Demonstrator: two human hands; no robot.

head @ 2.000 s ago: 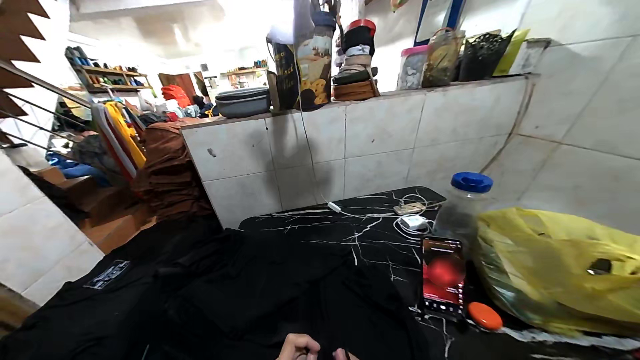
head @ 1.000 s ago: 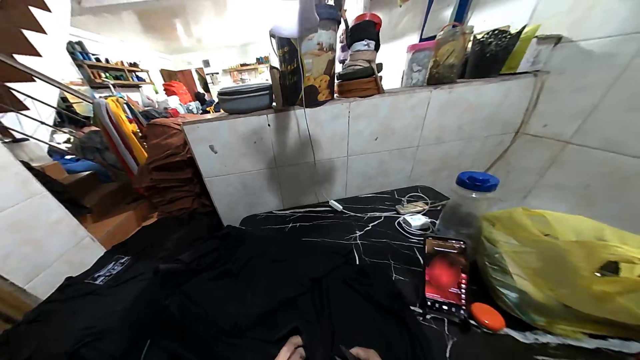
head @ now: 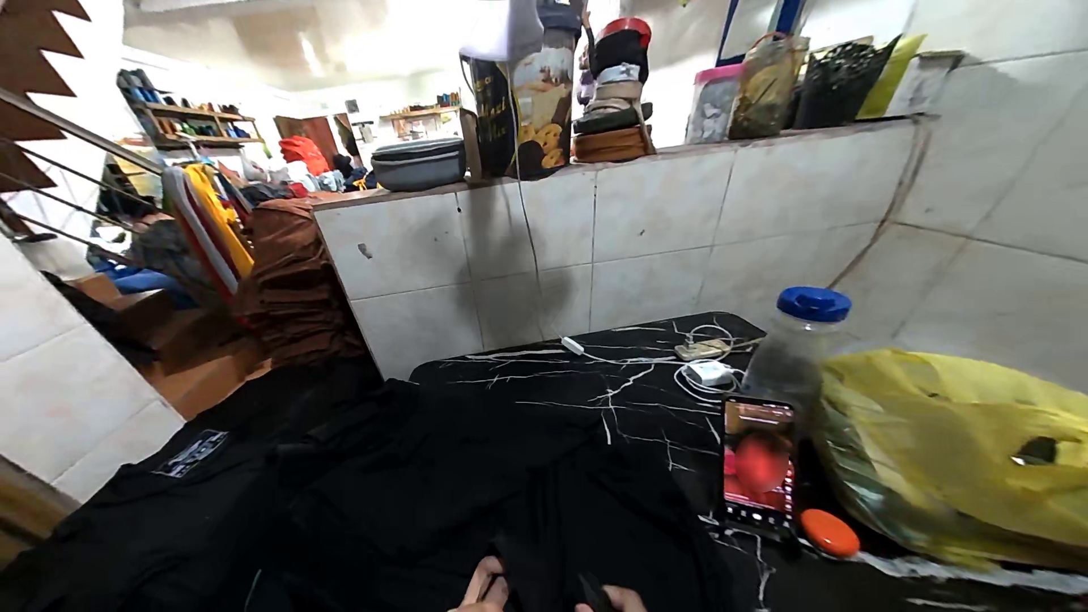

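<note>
Black fabric lies spread over the marble-patterned table and off to the left, with a printed patch near its left end. My left hand is at the bottom edge of the view, its fingers pinching the cloth. To its right, my right hand is partly cut off by the frame; a small dark item shows at its fingers, too unclear to name. A strip of the black fabric runs between the two hands.
Right of the cloth, a lit smartphone stands beside an orange disc-shaped object. Behind are a blue-lidded plastic jar, a yellow plastic bag and a white charger with cable. A tiled half wall borders the table.
Both hands remain low in the view at the cloth. The right hand sits farther from the left than two seconds ago, and a dark item now shows at its fingers.
</note>
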